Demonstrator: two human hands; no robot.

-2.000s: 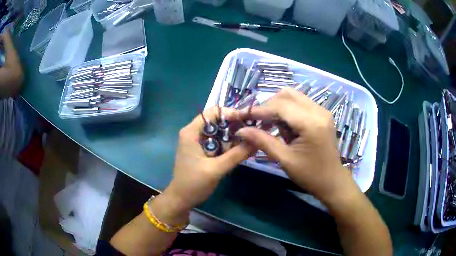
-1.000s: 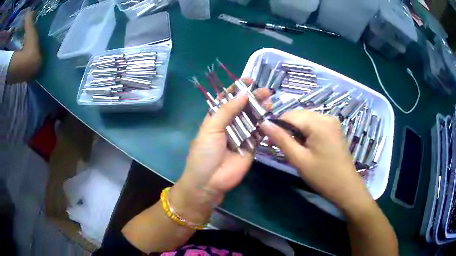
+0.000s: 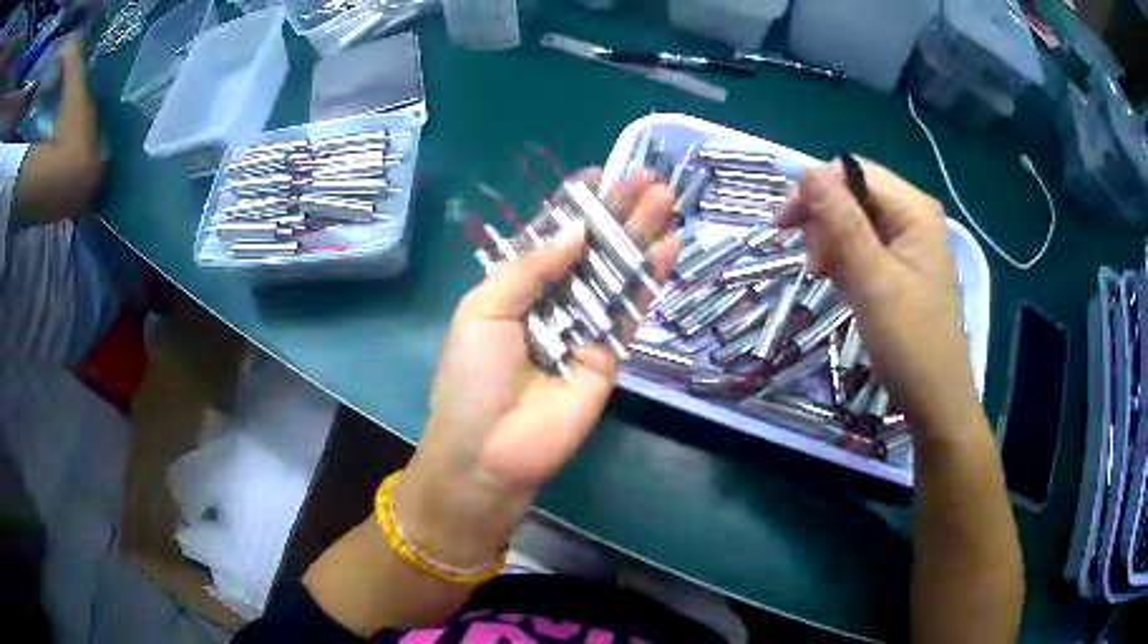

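Observation:
My left hand (image 3: 504, 365) is palm up and holds several wired metal cylinders (image 3: 592, 271). They lie side by side and slightly blurred, with thin red leads at their upper left ends. My right hand (image 3: 881, 252) is raised over the white parts tray (image 3: 978, 302), its fingertips pinched, with a small black object (image 3: 855, 176) between the fingers; what it is cannot be told. The tray holds many loose cylinders (image 3: 755, 321), partly hidden by both hands. The clear packing box (image 3: 306, 262) at the left holds cylinders in rows.
A grey scale (image 3: 368, 78) and an empty translucent box (image 3: 220, 82) stand behind the packing box. A pen or slim tool (image 3: 680, 61) and a white cable (image 3: 944, 164) lie behind the tray. A smartphone (image 3: 1035, 403) and stacked trays (image 3: 1114, 440) are right. Another person's arm (image 3: 69, 145) is left.
My right hand has moved up and right, away from the cylinders in my left hand, with the black object still in it. My left hand still holds the cylinders, turned from end-on to palm up.

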